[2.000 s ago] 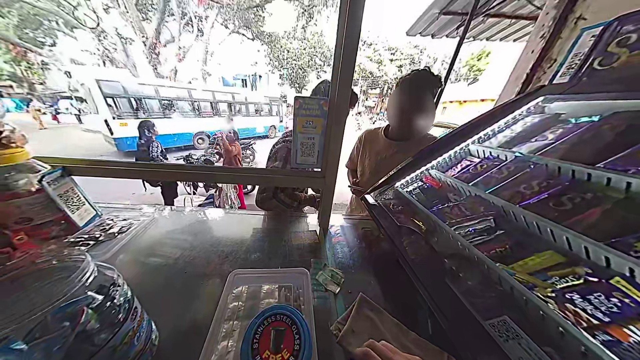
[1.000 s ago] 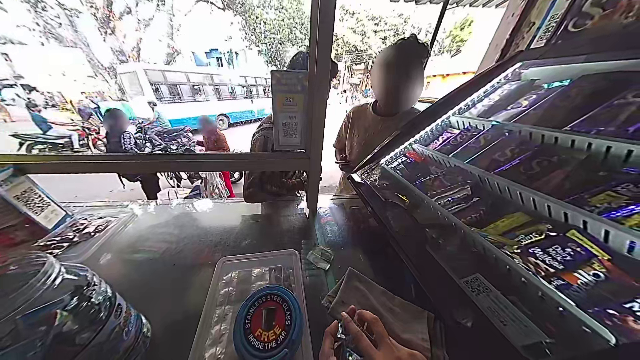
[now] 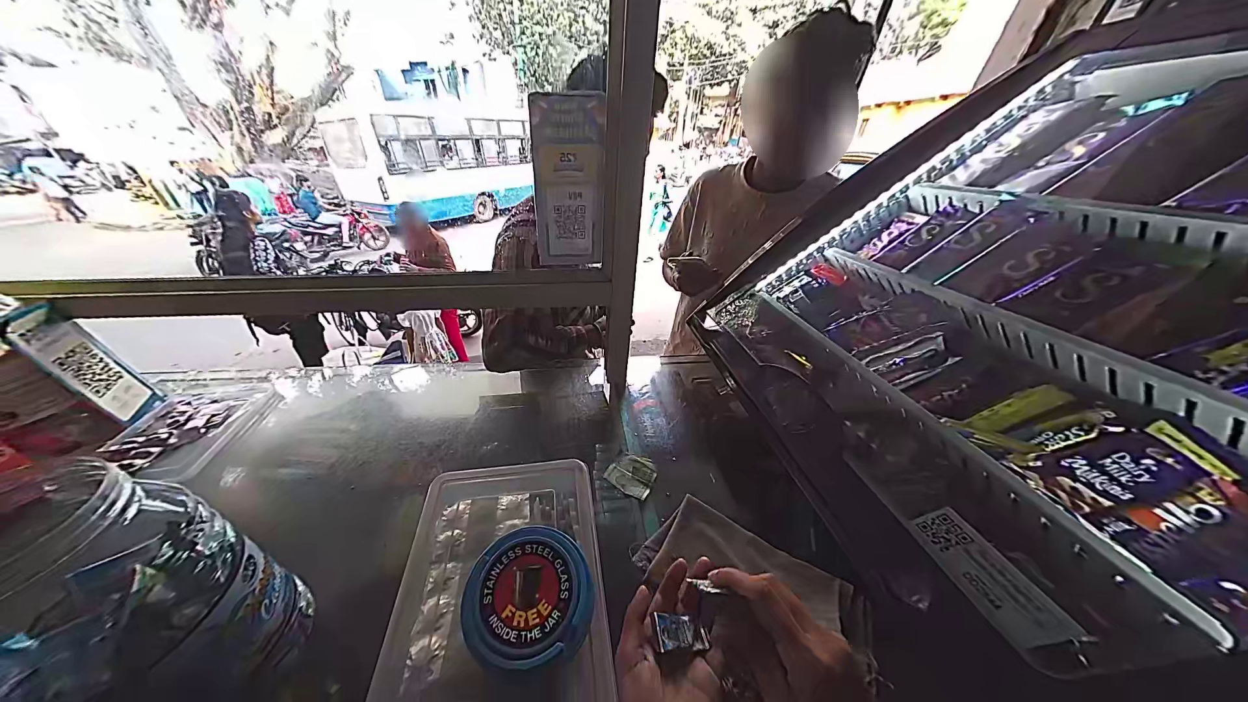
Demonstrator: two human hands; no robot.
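Both hands are together at the bottom of the view, over a folded grey-brown cloth [image 3: 726, 546]. My left hand [image 3: 663, 643] is palm up, with small foil-wrapped sweets [image 3: 675, 632] lying in it. The fingers of my right hand [image 3: 780, 629] pinch a small shiny wrapped piece [image 3: 706, 586] just above that palm. Left of the hands, a round blue jar lid [image 3: 527, 597] rests on a clear plastic box [image 3: 444, 487]. A crumpled banknote [image 3: 632, 476] lies on the glass counter [image 3: 468, 409] beyond the cloth.
An open clear plastic jar [image 3: 166, 575] of wrapped sweets stands at the left. Chocolate packets [image 3: 1121, 478] fill a slanted display case [image 3: 877, 409] at the right. A person [image 3: 726, 224] stands across the counter, beside the metal window frame [image 3: 619, 322]. Another person [image 3: 546, 327] is behind the glass.
My left hand has come into clear view, palm up with sweets in it, beside the right. Two seconds ago only part of a hand showed at the bottom edge, by the cloth.
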